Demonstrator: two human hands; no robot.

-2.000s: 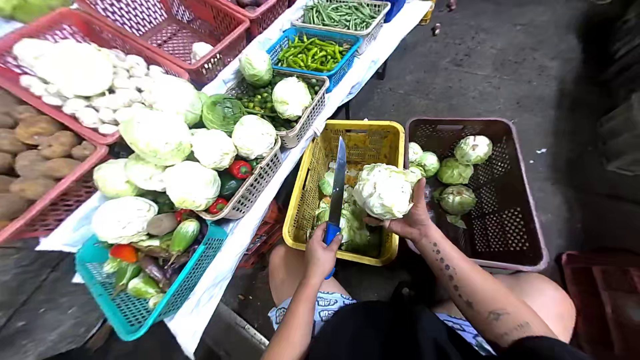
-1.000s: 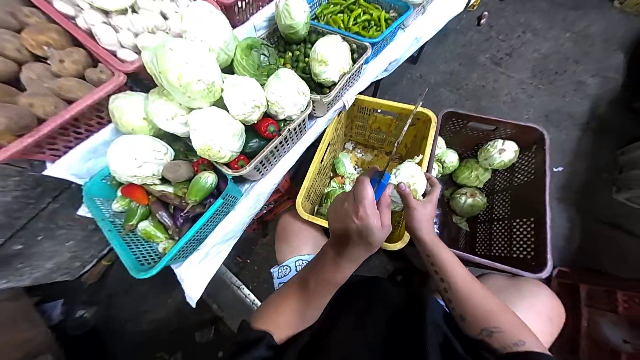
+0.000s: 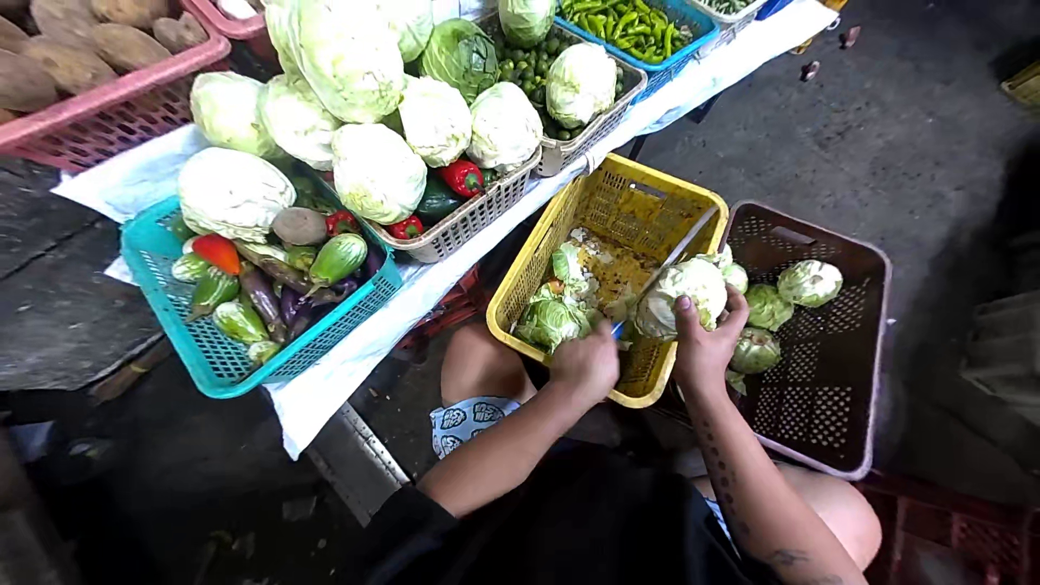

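My left hand (image 3: 585, 361) is closed round the blue handle of a knife (image 3: 689, 236), above the near end of a yellow plastic crate (image 3: 504, 305). The blade points up and to the right, running behind the left side of a pale, trimmed cabbage (image 3: 691, 292). My right hand (image 3: 711, 337) grips this cabbage from the right and below, thumb on its near face. Whether the blade touches the cabbage, I cannot tell. In the crate lie loose green cabbage leaves (image 3: 552, 321) and small scraps.
Right of the yellow crate stands a dark brown crate (image 3: 877, 341) with several small cabbages (image 3: 764, 307). At the left, a cloth-covered table (image 3: 357, 366) bears a teal basket (image 3: 203, 374) of eggplants, a beige basket (image 3: 479, 219) with piled cabbages, and green chilies (image 3: 626, 28).
Both hands remain on the knife and cabbage. The knife, upright and apart from the cabbage two seconds ago, now slants behind its left side. The view has shifted.
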